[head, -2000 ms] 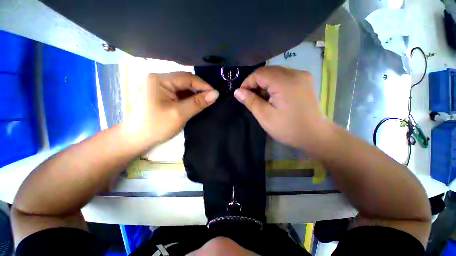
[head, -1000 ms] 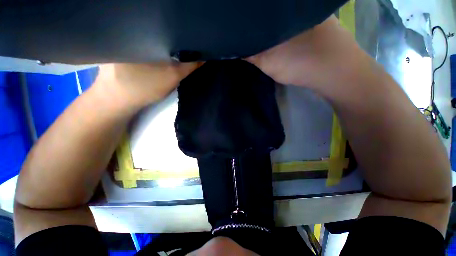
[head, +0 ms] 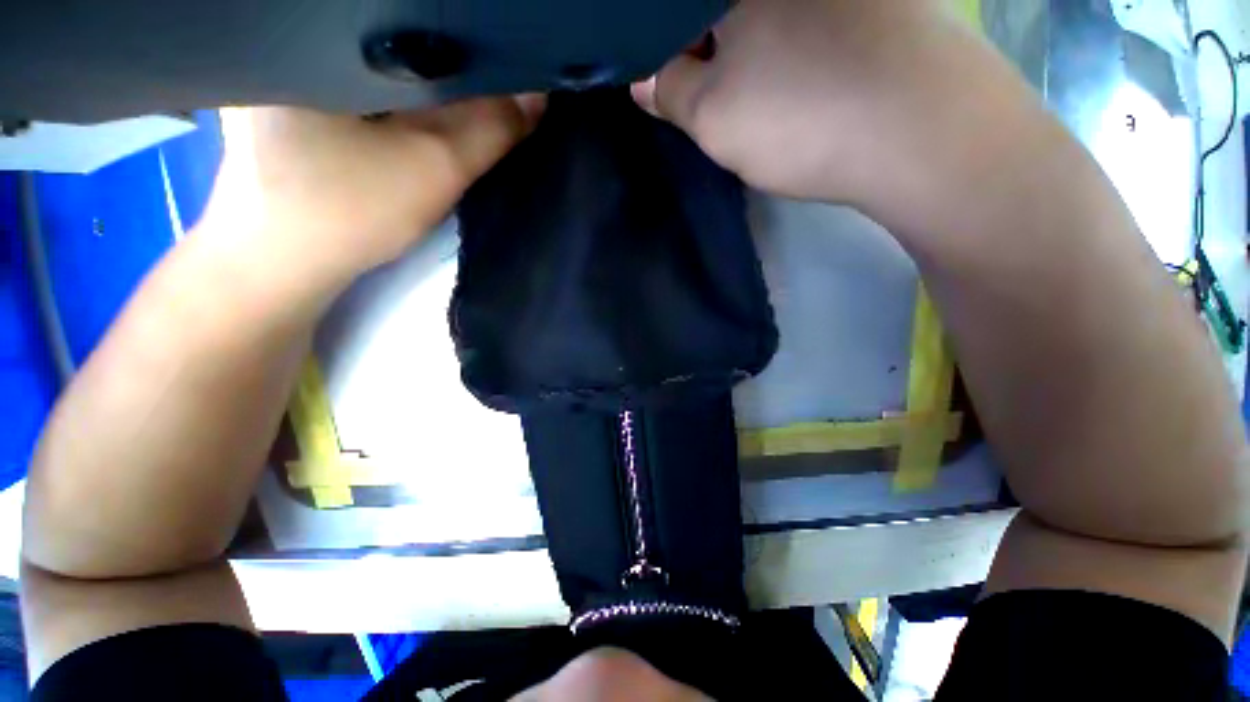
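Note:
A black end pouch (head: 617,274) lies flat on the pale bed plate (head: 836,316), its rounded edge toward me. The black strap (head: 569,480) runs from under it over the table's front edge, with a silver zipper (head: 632,487) down its middle and a curved zipper at its near end. My left hand (head: 370,165) and my right hand (head: 740,110) are at the pouch's far end, one on each side, close under the machine head (head: 315,48). Both hands hold the far end of the pouch by its edges. Some fingertips are hidden by the machine head.
Yellow tape (head: 925,377) frames the plate. A large blue crate (head: 103,261) stands at the far left. A green-handled tool (head: 1216,305) and a dark cord (head: 1201,165) lie at the right. The white table edge (head: 398,590) crosses in front of me.
Both hands have moved away from me with the pouch's far end, up to the machine head. The head now covers the silver hardware seen there before. More of the near zipper line shows.

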